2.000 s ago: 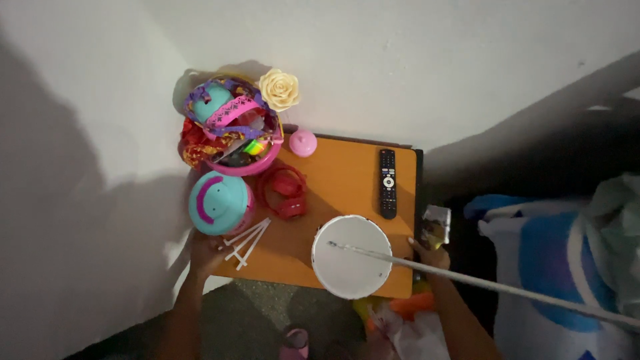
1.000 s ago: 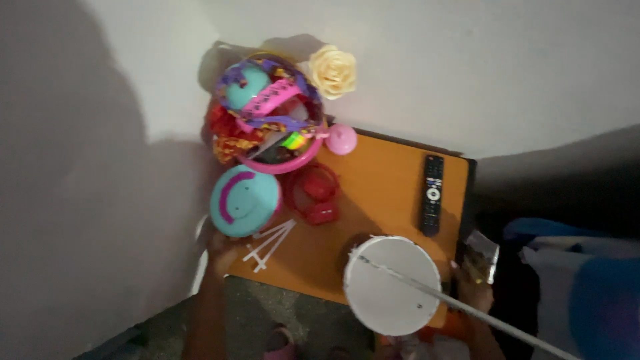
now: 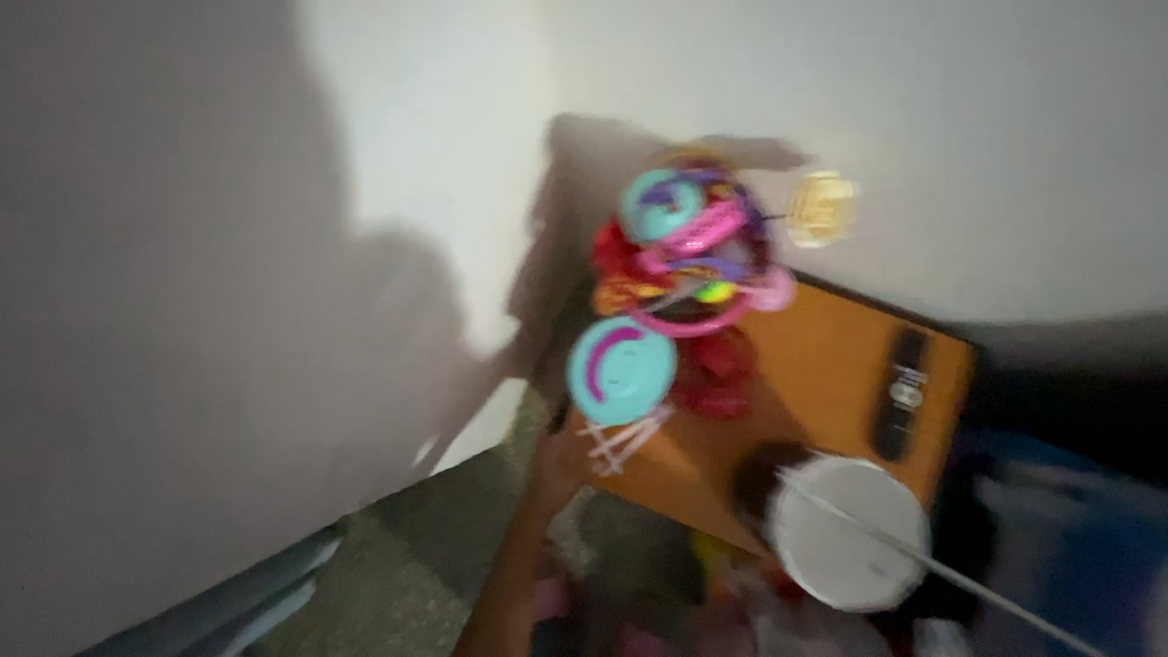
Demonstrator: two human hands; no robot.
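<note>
My left hand point(image 3: 558, 465) is at the left edge of the orange tabletop point(image 3: 821, 365), beside white plastic sticks point(image 3: 625, 443) and below a turquoise round container with a magenta handle point(image 3: 622, 371); blur hides its fingers. My right hand does not show. A white round lid or tub point(image 3: 850, 534), with a pale rod point(image 3: 958, 575) across it, covers the near right corner. Red headphones point(image 3: 716, 374) lie by the turquoise container. A black remote control point(image 3: 903, 394) lies at the right. Behind is a pink basket point(image 3: 698, 327) filled with colourful bands and toys.
A cream artificial rose point(image 3: 822, 209) stands out from the basket against the wall point(image 3: 958, 137). A pink round object point(image 3: 772, 288) is at the basket's right side. Blue and white items point(image 3: 1068, 538) lie in shadow at the right. Below the table is speckled floor point(image 3: 392, 566).
The view has swung left and tilted, so the table sits lower and further right. My right hand, seen earlier by the table's right edge with a shiny packet, is out of sight.
</note>
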